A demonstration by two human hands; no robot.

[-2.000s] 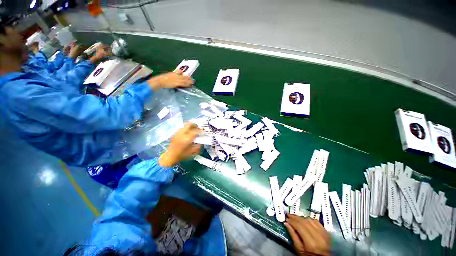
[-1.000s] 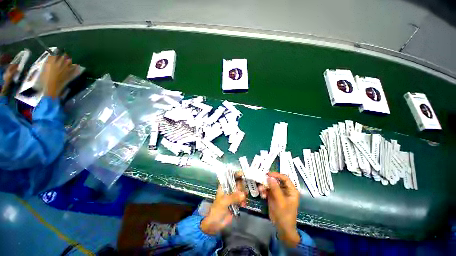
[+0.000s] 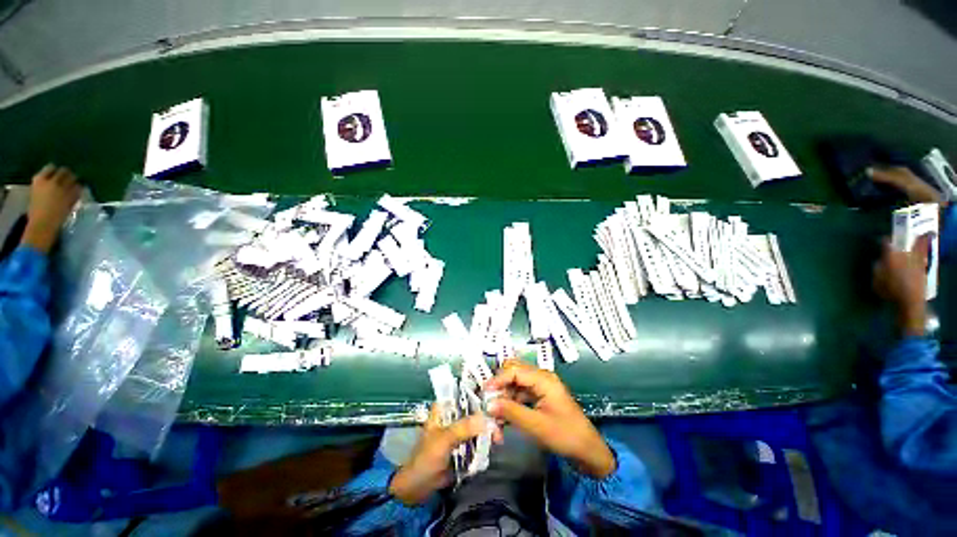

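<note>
My left hand (image 3: 432, 453) holds a small bundle of white strips (image 3: 444, 390) at the bench's front edge. My right hand (image 3: 548, 417) is beside it, its fingertips closed on a white strip at the bundle. How the pieces fit together is hidden by the fingers. Long strap pieces (image 3: 603, 315) with dark dots lie fanned just beyond my hands, and more are heaped at the right (image 3: 687, 252). Short strap pieces (image 3: 283, 299) lie in a tangled pile at the left.
Clear plastic bags (image 3: 105, 325) lie left of the short pieces. White retail boxes (image 3: 355, 131) stand spaced on the far green belt. A neighbour's hands are at the left edge; another neighbour at the right holds a box (image 3: 915, 246). Blue stools (image 3: 745, 472) are below the bench.
My left hand has come from the short-piece pile to meet my right hand, with strips now in it. The view has turned right, bringing the right neighbour into sight.
</note>
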